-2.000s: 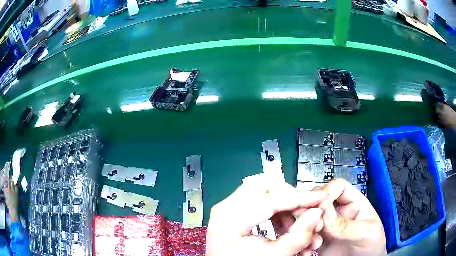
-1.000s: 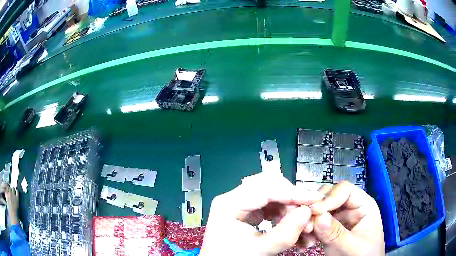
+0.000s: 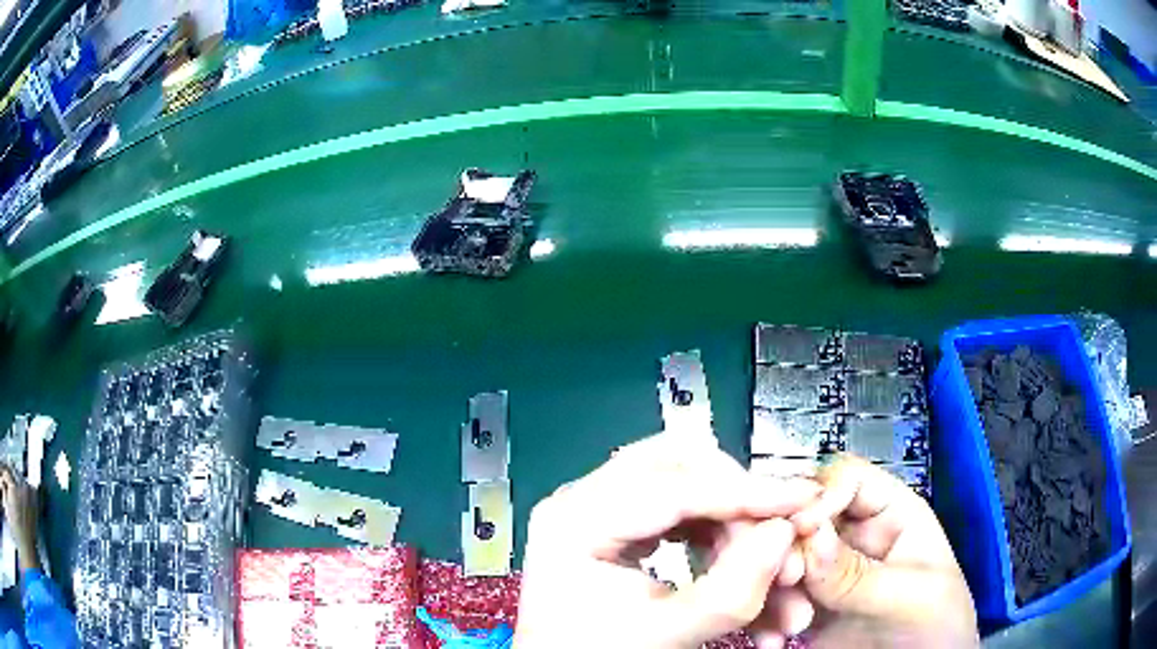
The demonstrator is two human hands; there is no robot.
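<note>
My left hand (image 3: 660,539) and my right hand (image 3: 882,552) meet at the fingertips at the bottom centre-right. The fingers are pinched together; whatever is between them is too small or hidden to make out. A silver plate (image 3: 684,384) with a black hook-like mark lies just beyond my left hand, its near end hidden. Another plate shows partly through the gap under my left fingers. Two plates (image 3: 487,437) lie end to end left of my hands. A tight two-column block of plates (image 3: 797,389) lies behind my right hand. The blue bin (image 3: 947,475) of dark pads (image 3: 1038,463) is to the right.
Black housings (image 3: 477,228) (image 3: 889,226) stand spaced along the green belt. A clear blister tray (image 3: 159,507) is at left, with two rows of plates (image 3: 327,445) beside it. Red bubble wrap (image 3: 326,590) and a blue strap (image 3: 459,631) are at the near edge. Another person's hand (image 3: 18,507) is far left.
The housings have shifted right along the belt. The hand that was at the far right edge is out of view. The blue strap has come into view. My hands remain joined, with small finger shifts.
</note>
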